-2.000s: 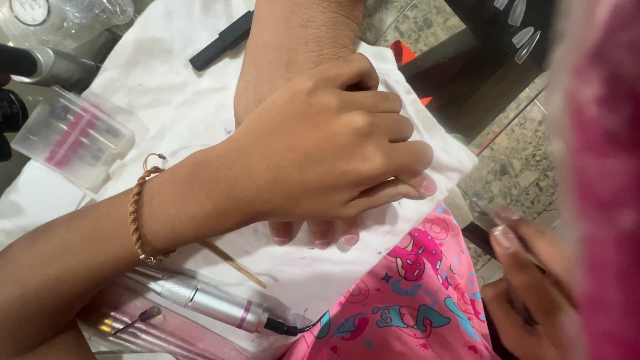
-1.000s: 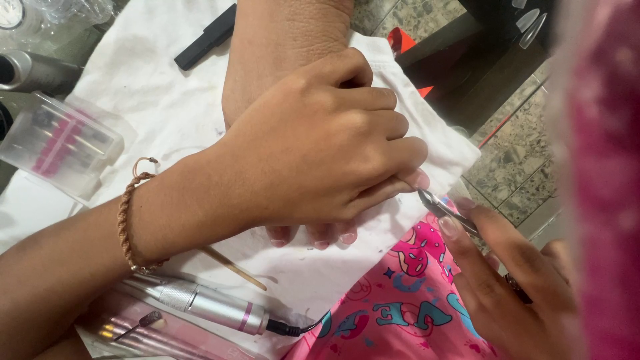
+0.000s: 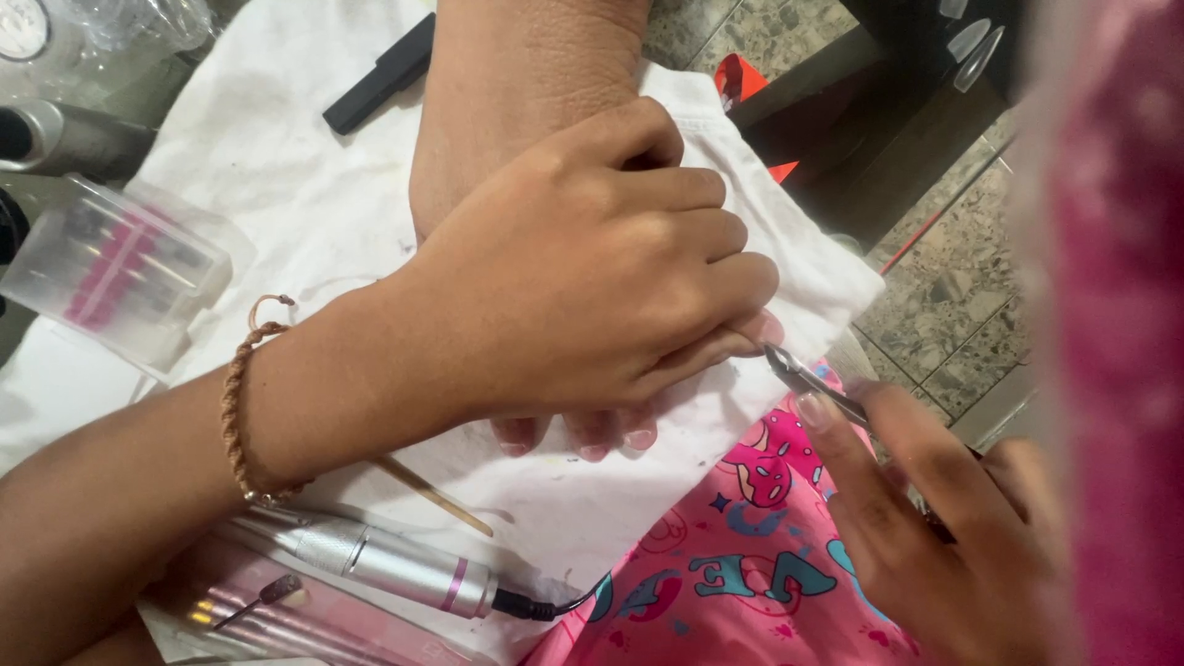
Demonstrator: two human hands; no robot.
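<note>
My left hand [image 3: 592, 268], with a braided cord bracelet [image 3: 236, 416] at the wrist, is closed over another person's hand [image 3: 532, 102] on a white cloth [image 3: 305, 176]. One fingertip of that person [image 3: 766, 328] shows beyond my fingers; several more nails show below. My right hand [image 3: 934, 499] grips a metal cuticle nipper [image 3: 819, 384] with its tip close to that fingertip. Whether the jaws touch skin cannot be told. An electric nail drill handpiece [image 3: 388, 560] and a thin wooden stick [image 3: 435, 499] lie below my left forearm.
A clear plastic box with a pink insert [image 3: 120, 268] stands at the left. Near the top lies a black cap-like object [image 3: 379, 79]. Silver bottle [image 3: 74, 139], upper left. Thin brushes in a case [image 3: 305, 601], lower left. Clear nail tips [image 3: 976, 55], upper right. Pink printed fabric [image 3: 740, 573], bottom.
Since the earliest frame my right hand has come in from the lower right, bringing the nipper to the person's fingertip. My left hand keeps its hold.
</note>
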